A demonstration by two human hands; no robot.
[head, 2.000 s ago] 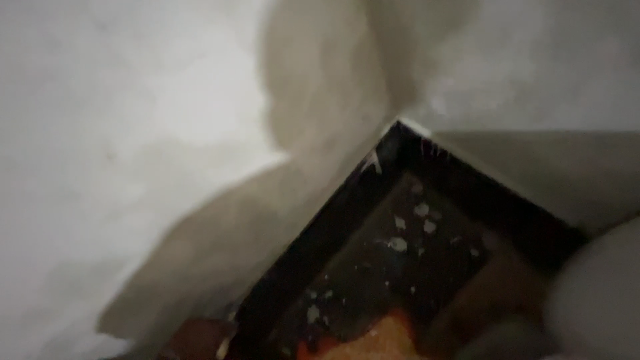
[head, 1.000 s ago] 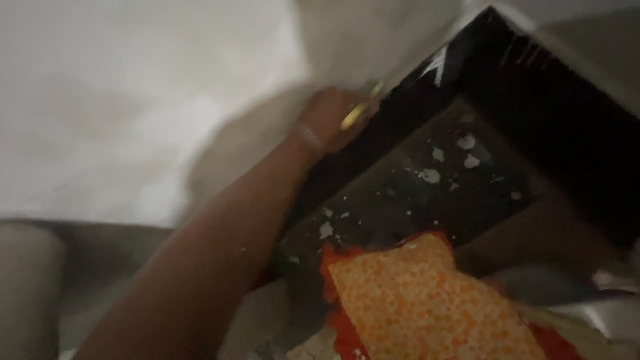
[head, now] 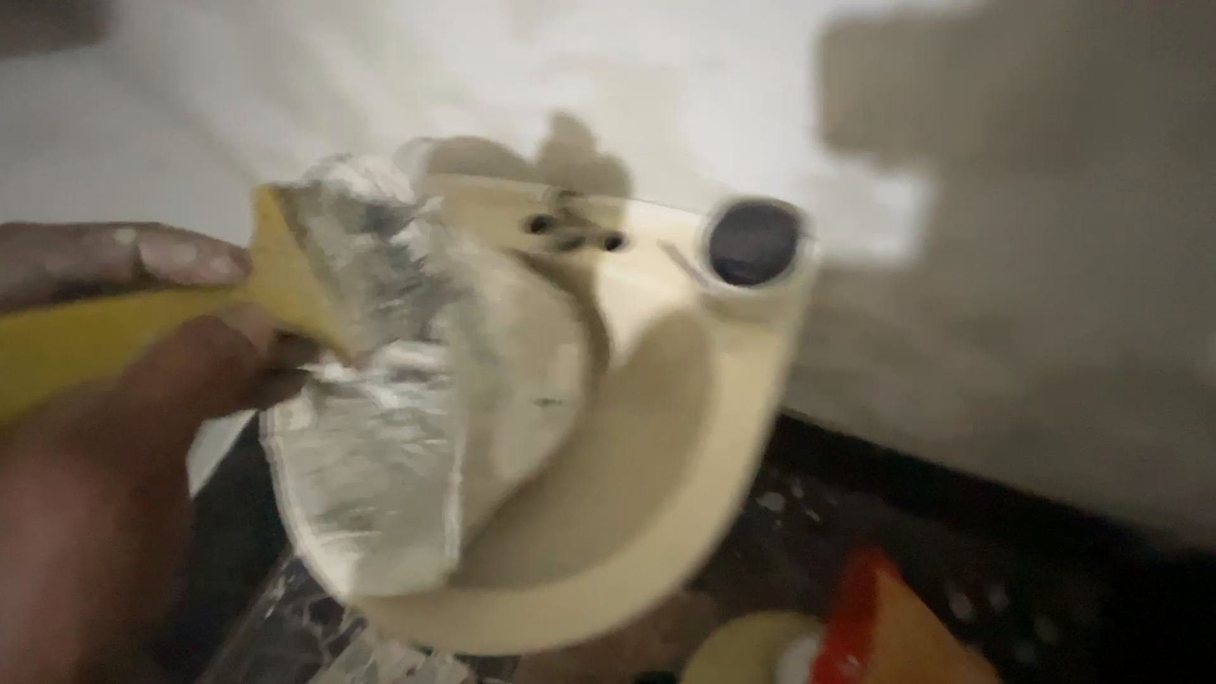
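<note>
My left hand (head: 180, 380) is at the left of the view, with thumb and fingers closed on the yellow handle of a scraper or putty knife (head: 290, 271). The tool's far end meets a rumpled whitish mass (head: 389, 465), perhaps wet filler, in a cream-coloured rounded basin or tray (head: 570, 613). Two small holes and a large dark round opening (head: 755, 242) show along the basin's upper part. Blur hides the exact edge of the blade and the nature of the mass. My right hand is out of view.
Pale wall (head: 703, 114) fills the upper background, with shadows on it. Below the basin is a dark, white-spotted surface (head: 788, 541) with a black raised border (head: 893, 475). An orange and red object (head: 883, 627) stands at the lower right, beside a yellowish round thing (head: 750, 651).
The cream basin and whitish mass have come into view. My left hand, earlier at the black border, now appears nearer at the left with the yellow tool. The view has shifted.
</note>
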